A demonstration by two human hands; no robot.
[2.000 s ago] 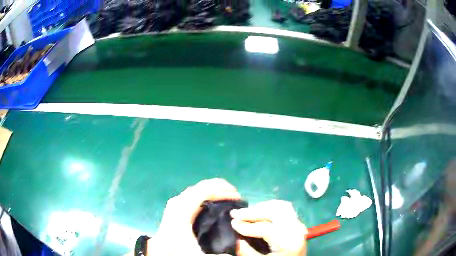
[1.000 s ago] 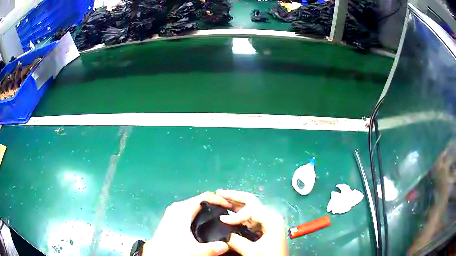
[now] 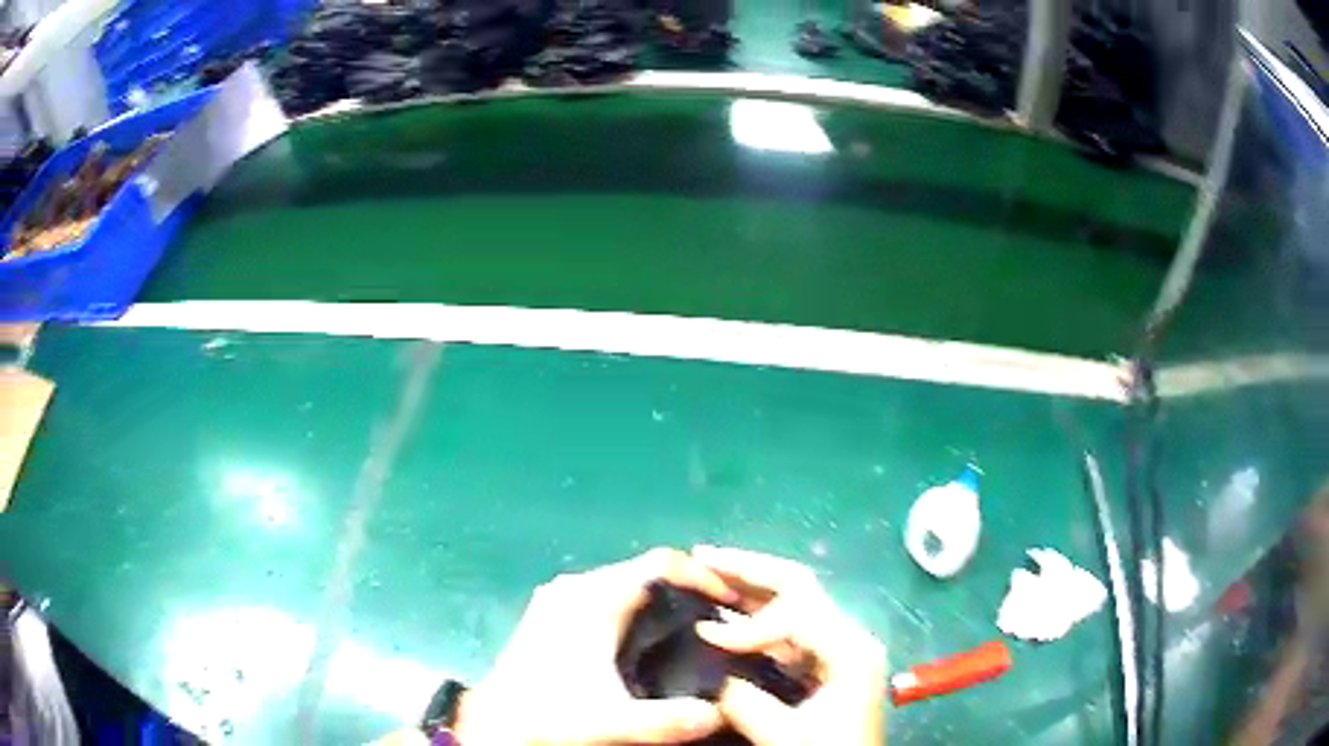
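A black workpiece is held between both hands at the bottom centre, over the near edge of the green bench. My left hand curls round its left side, with the thumb along the bottom. My right hand holds its right side, with fingers and thumb pressed on it. The hands hide much of the piece, and its underside is cut off by the frame edge. To the right lie a white glue bottle with a blue tip, a red-orange tool and a crumpled white tissue.
A white strip crosses the green bench. A blue crate of brown-tan parts stands at the far left, above a tan board. Black pieces are heaped beyond the bench. A clear screen with dark cables is at the right.
The right fingers, lifted at the piece's top right two seconds ago, now wrap its right side, uncovering the tool's near end. The view has shifted slightly; bench items stay in place.
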